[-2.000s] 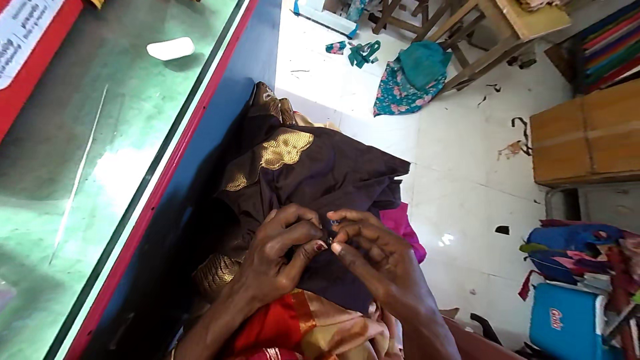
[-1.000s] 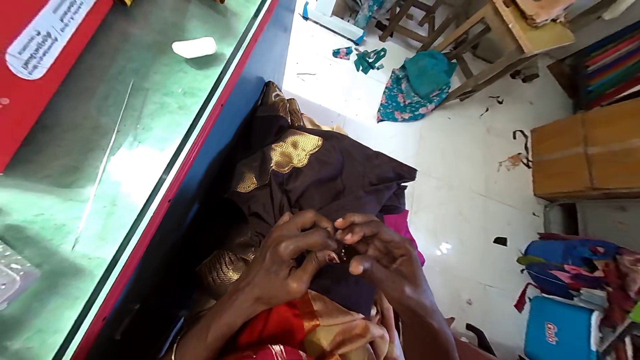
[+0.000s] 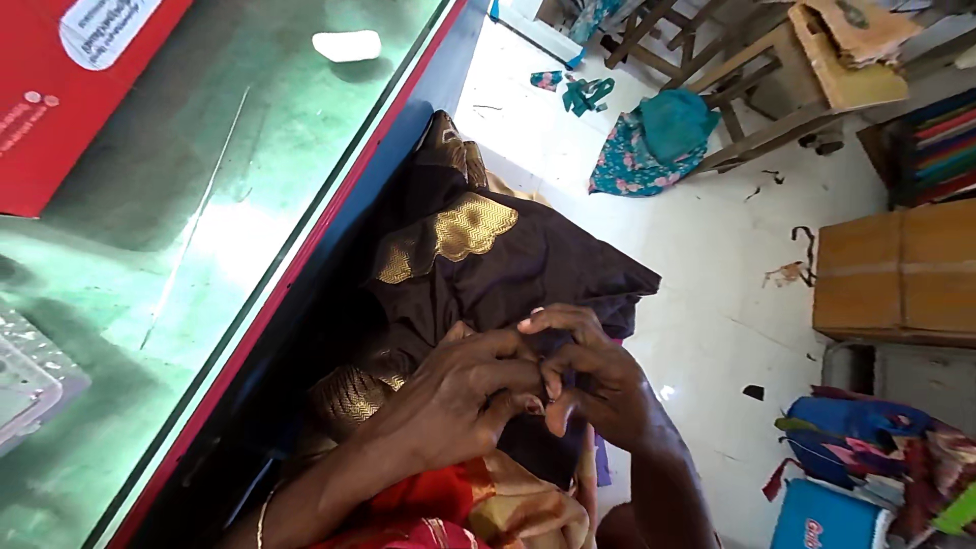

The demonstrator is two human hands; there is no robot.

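A dark brown fabric garment with a gold woven border lies over the lap. Over its lower part, my left hand pinches the dark fabric, its thumb and fingers bent together. Close against it, my right hand has its thumb and index finger nearly meeting at the same spot, with the other fingers curled. Whether a needle or another small thing is between its fingertips is too small to tell. Red and gold cloth shows beneath the wrists.
To the left stands a glass-topped counter with a white chalk-like piece and a red box. Teal floral cloth lies on the floor by a wooden stool. A cardboard box and a blue container are at the right.
The fingers of both hands have shifted slightly at the fabric. The right index and middle fingers are more spread and raised than before.
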